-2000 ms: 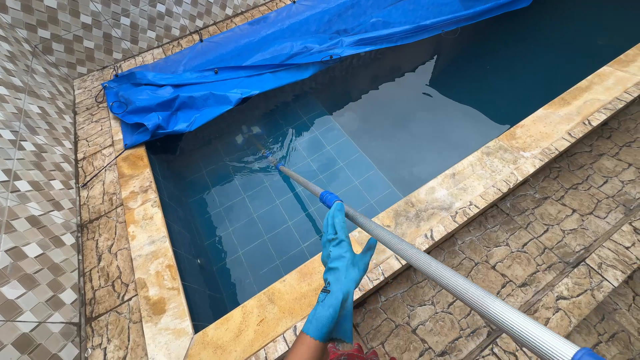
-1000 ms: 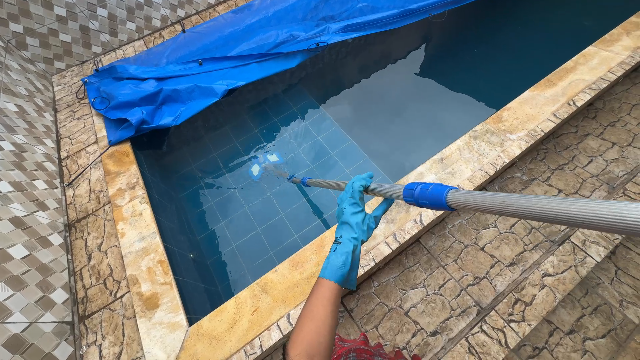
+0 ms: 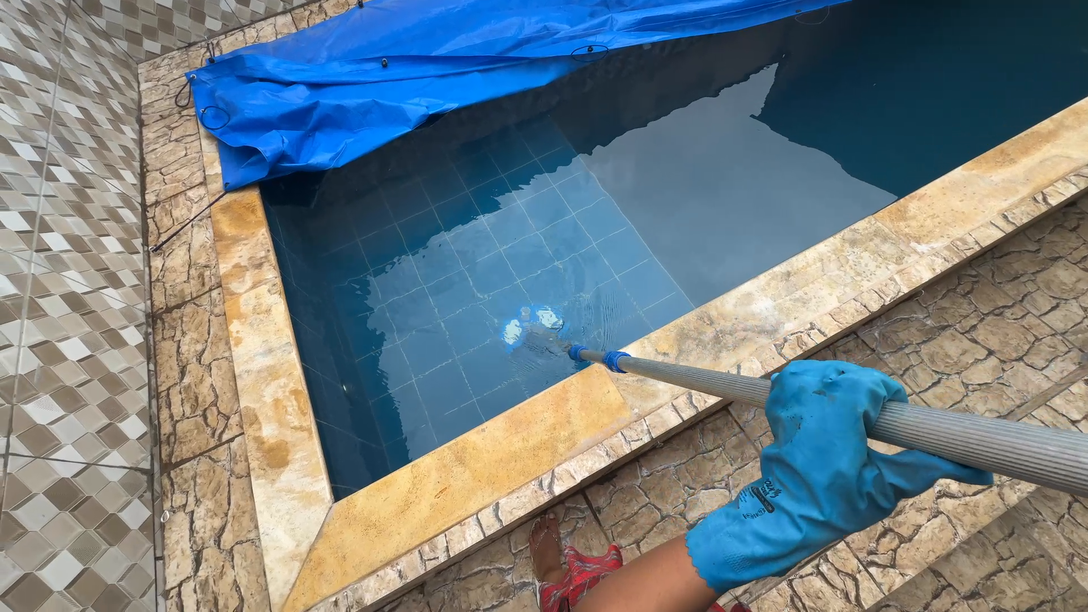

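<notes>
My left hand (image 3: 820, 463), in a blue rubber glove, is closed around a ribbed grey metal telescopic pole (image 3: 697, 376), with the thumb lying under it at the right. Blue collars (image 3: 616, 362) ring the pole near its far end, over the pool's stone edge. The far end dips into the swimming pool (image 3: 459, 340), where a white and blue pole attachment (image 3: 531, 325) shows blurred below the rippled water. Its exact form cannot be told. The pole's rear end runs out of view at the right. My right hand is not in view.
A blue tarpaulin cover (image 3: 340, 93) lies folded over the pool's far left corner, with cords at its edge. Yellowish stone coping (image 3: 476, 459) borders the water. A patterned tiled wall (image 3: 76, 340) rises at left. A foot (image 3: 546, 544) and red patterned fabric (image 3: 586, 571) are below.
The attachment and the pole's far end have moved through the water towards the near pool edge. My left hand, open beside the pole two seconds ago, is now closed around it.
</notes>
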